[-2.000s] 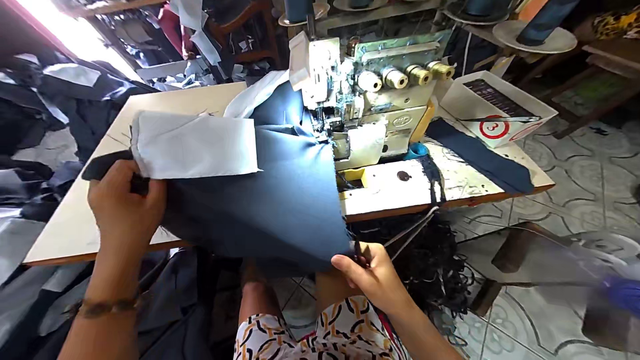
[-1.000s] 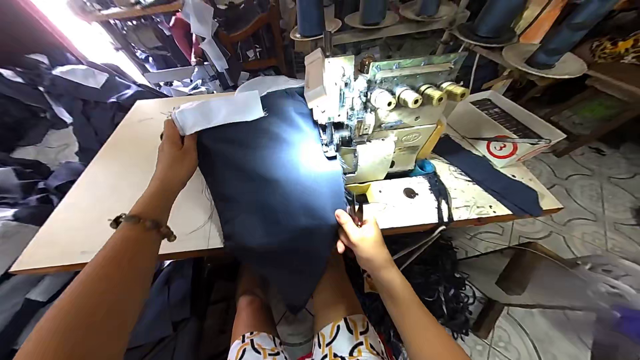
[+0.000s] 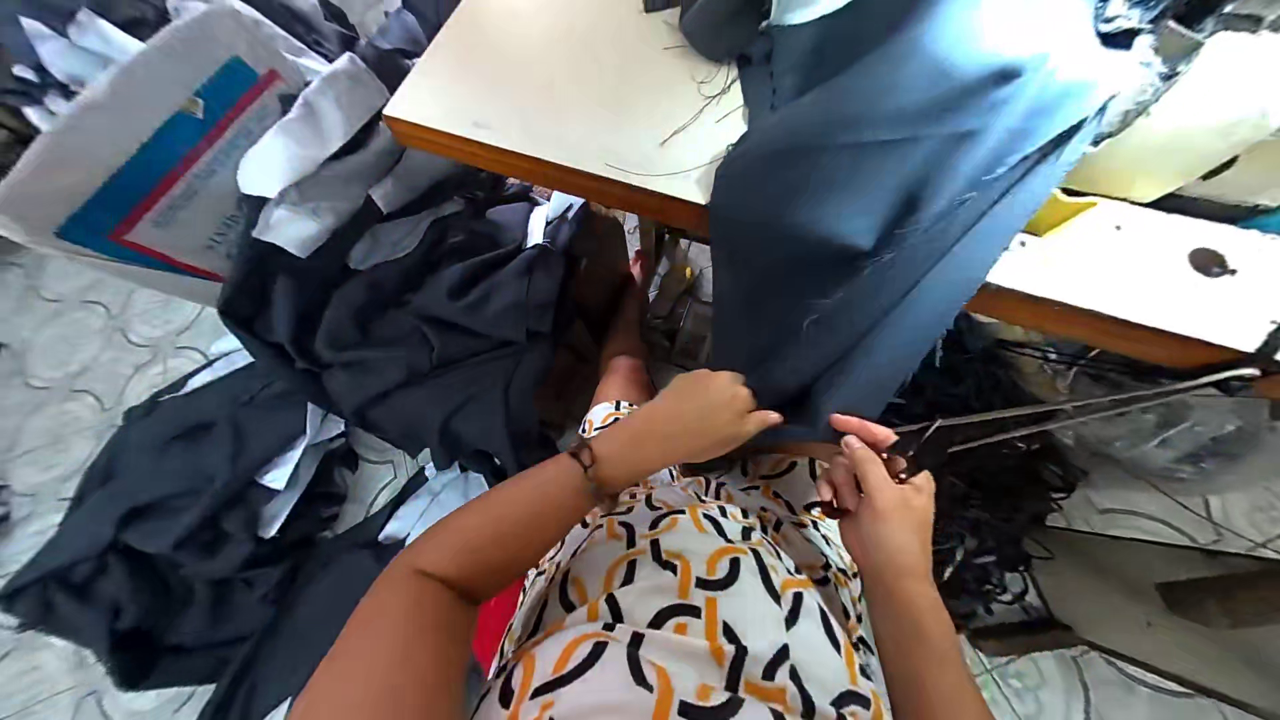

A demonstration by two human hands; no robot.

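A dark navy fabric piece (image 3: 860, 200) hangs over the front edge of the sewing table down to my lap. My left hand (image 3: 712, 412) grips its lower edge between thumb and fingers. Close beside it on the right, my right hand (image 3: 875, 475) is curled at the fabric's lower corner, with a small dark thing, perhaps scissors, partly hidden in the fingers. Whether its fingertips also pinch the cloth is unclear. The upper part of the fabric lies by the sewing machine (image 3: 1180, 120), which is cut off at the upper right.
The white tabletop (image 3: 560, 80) has a brown edge and loose threads. Dark garments (image 3: 430, 310) are heaped at the left beside a printed white sack (image 3: 150, 150). Black fabric trimmings (image 3: 985, 480) and thin metal rods (image 3: 1090, 405) are under the table at the right.
My left hand has moved from the fabric's far end with the white piece down to its near edge, beside my right hand. The view has tilted down and left.
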